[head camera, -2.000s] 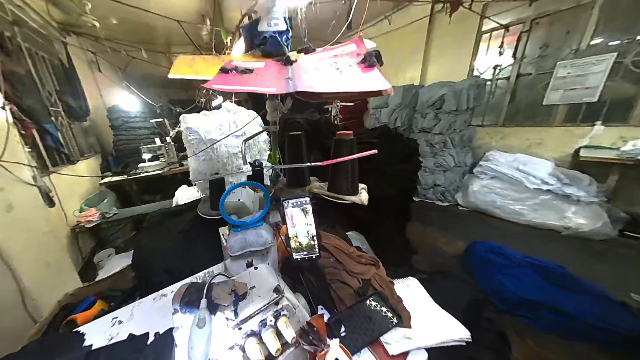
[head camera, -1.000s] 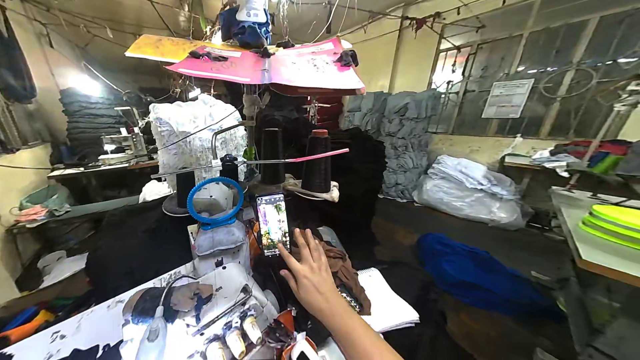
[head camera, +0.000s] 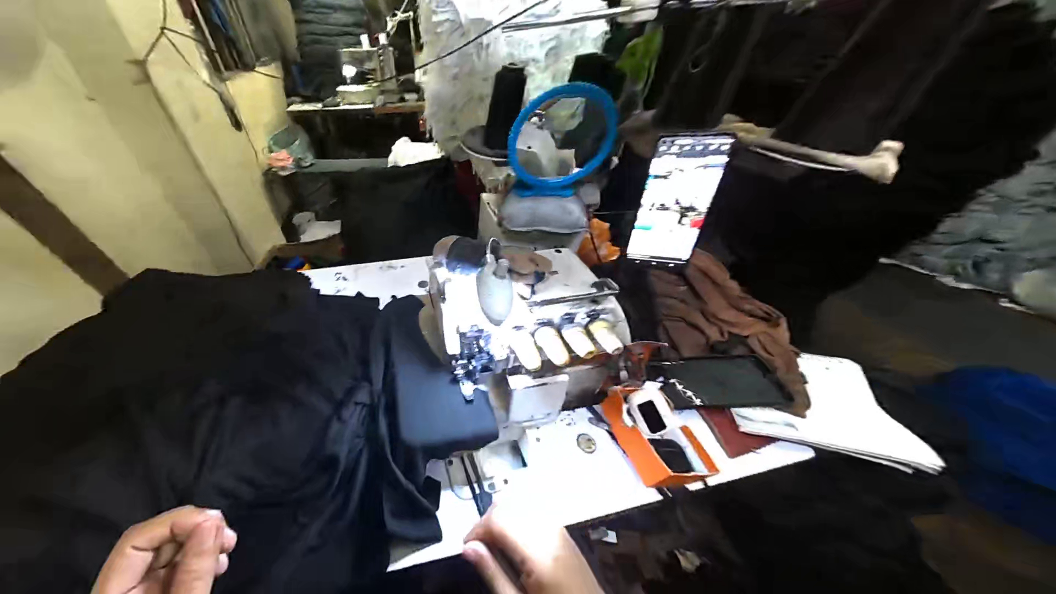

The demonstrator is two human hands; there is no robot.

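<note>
An overlock sewing machine (head camera: 528,322) with several pale tension knobs stands on a white table (head camera: 577,478). Black fabric (head camera: 247,421) is heaped left of it and lies against its left side. My left hand (head camera: 169,549) is over this fabric at the bottom left, its fingers curled together; whether it pinches anything is unclear. At the table's front edge is my right hand (head camera: 532,544), brightly lit, below a pair of dark tweezers (head camera: 474,483); whether its fingers touch them cannot be told. A lit phone (head camera: 681,198) stands upright behind the machine, beside a blue ring (head camera: 563,136).
An orange box (head camera: 656,450) holding a white smartwatch (head camera: 649,412) sits right of the machine. Near it lie a dark tablet-like object (head camera: 726,381), brown cloth (head camera: 718,305) and white sheets (head camera: 841,412). Thread cones (head camera: 505,107) stand behind. A blue cloth heap (head camera: 990,429) lies on the right.
My right hand was by the phone a second ago and is now at the table's front edge. My left hand has come into view. The view has turned down and left.
</note>
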